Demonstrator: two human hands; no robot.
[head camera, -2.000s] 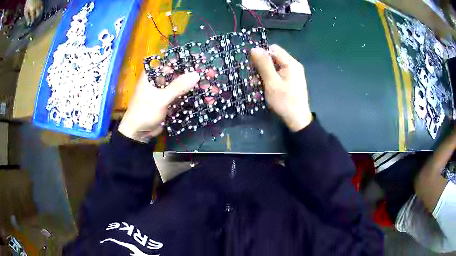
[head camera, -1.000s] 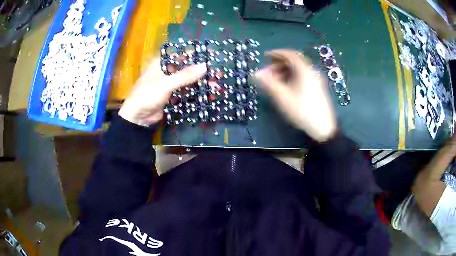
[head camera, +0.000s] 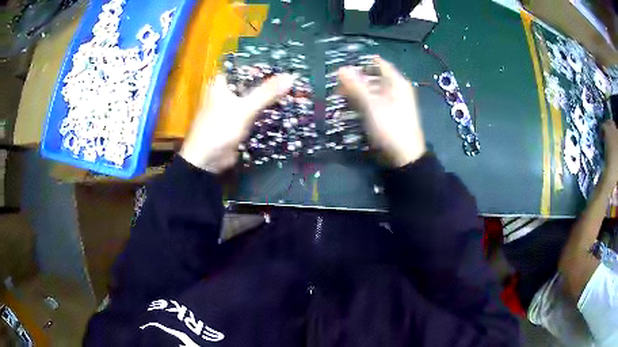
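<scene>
A panel of dark-silver components (head camera: 281, 129) with thin red wires is in front of me, blurred by motion. My left hand (head camera: 223, 122) holds its left edge, thumb on top. A narrower piece of the same panel (head camera: 341, 125) is at the right, with a narrow gap between the two. My right hand (head camera: 394, 112) holds this piece, fingers over its right side. A single strip of the components (head camera: 459, 112) lies apart on the green mat at the right, with a thin wire at its top.
A blue tray (head camera: 156, 88) full of white brackets stands at the left, beside orange-yellow tape (head camera: 193, 68). A grey-white box (head camera: 413, 28) stands at the back. More white parts (head camera: 572, 101) lie at the far right, near another person's arm (head camera: 589, 210).
A strip has come off the panel and now lies on the mat at the right. My right hand has moved back to the panel, and a gap now shows between its left and right pieces.
</scene>
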